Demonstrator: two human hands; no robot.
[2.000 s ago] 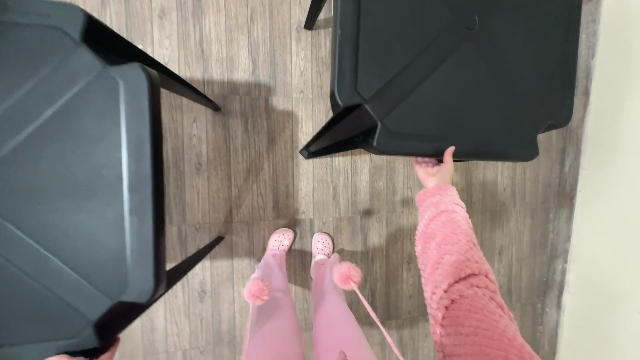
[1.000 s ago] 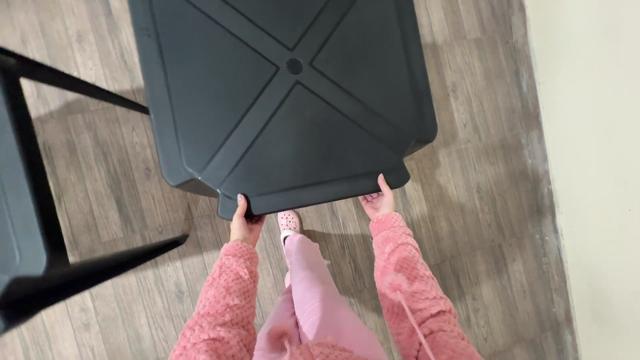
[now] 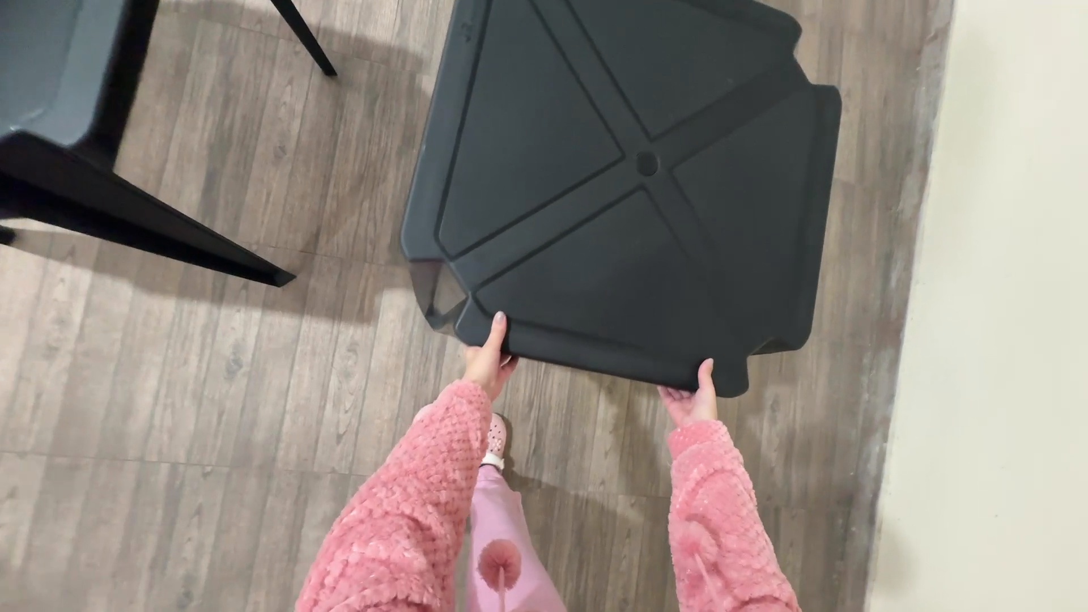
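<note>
A black plastic table (image 3: 544, 170) with notched corners, crossing grooves and a small round hole in its top fills the upper middle of the head view. My left hand (image 3: 490, 357) grips its near edge beside the left corner, thumb on top and fingers curled beneath. Near the right end of that same edge, my right hand (image 3: 693, 395) holds on in the same way, with the fingers partly hidden under the rim. What lies below the tabletop is mostly hidden.
Another black plastic piece of furniture (image 3: 59, 76) stands at the upper left, one splayed leg (image 3: 195, 229) reaching toward the middle. A pale wall (image 3: 994, 297) runs along the right side. Below my hands, a pink clog (image 3: 496, 438) shows on the wood-look floor (image 3: 255, 382).
Two seconds ago my right hand alone held this table, while my left was at the other piece, lower left. My left hand then took the near edge. The table has since turned and shifted toward the wall.
</note>
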